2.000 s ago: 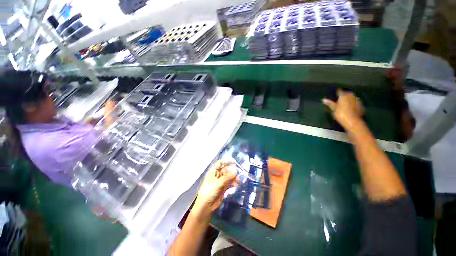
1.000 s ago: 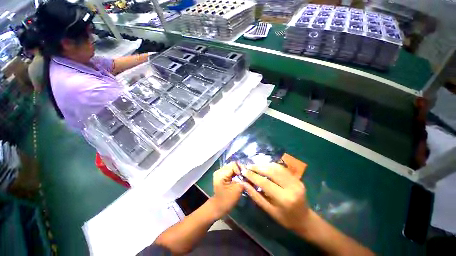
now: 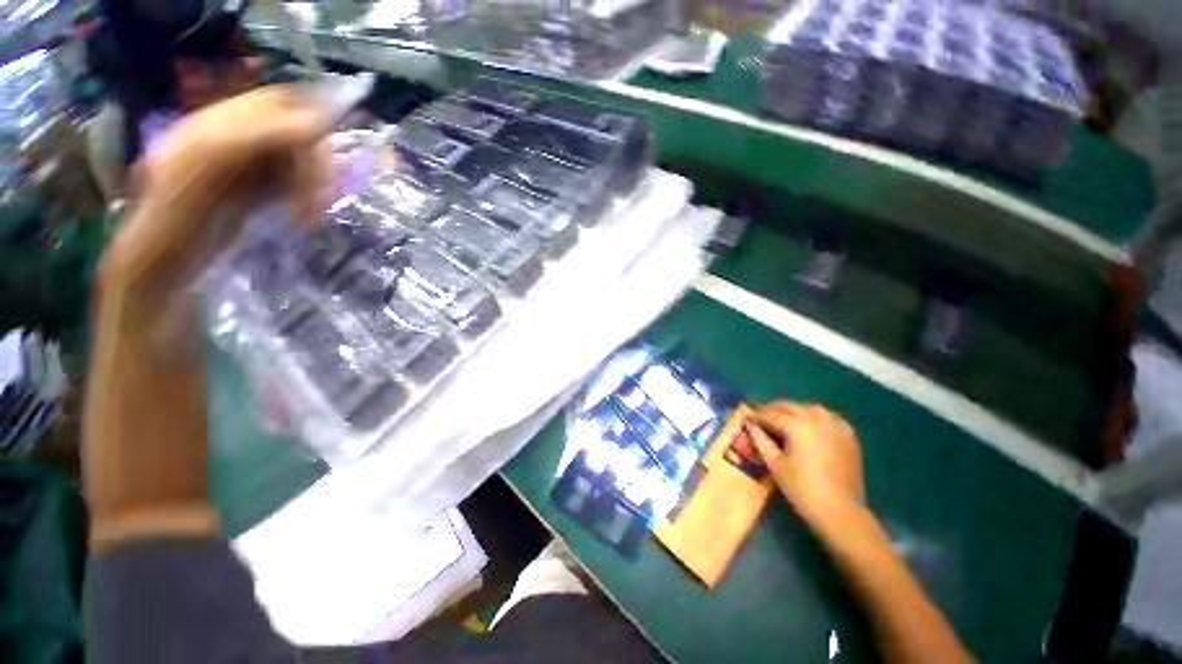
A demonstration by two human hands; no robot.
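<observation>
My left hand (image 3: 240, 162) is raised at the upper left, over the near side of the clear blister tray, and is badly blurred. A small pale patch shows by its fingertips; I cannot tell if they hold it. My right hand (image 3: 814, 457) has its fingertips down at the recess of the orange-brown jig (image 3: 716, 529), which lies on the green mat. Something small and dark shows at the fingertips; whether it is gripped is hidden. The glossy film sheet (image 3: 629, 448), with bright glare on its rows of rectangles, lies against the jig's left side.
The blister tray (image 3: 454, 247) rests on white sheets (image 3: 551, 311) at left. Dark housings (image 3: 944, 324) lie apart in the channel behind the white edge. Stacked trays (image 3: 927, 78) stand on the rear shelf. A black phone-like rectangle (image 3: 1091, 584) lies at right. A person (image 3: 195, 78) is partly hidden behind my left hand.
My hands, together over the film sheet a second ago, are now apart. My left hand has gone up and left; my right has moved onto the jig. The film sheet and jig are uncovered.
</observation>
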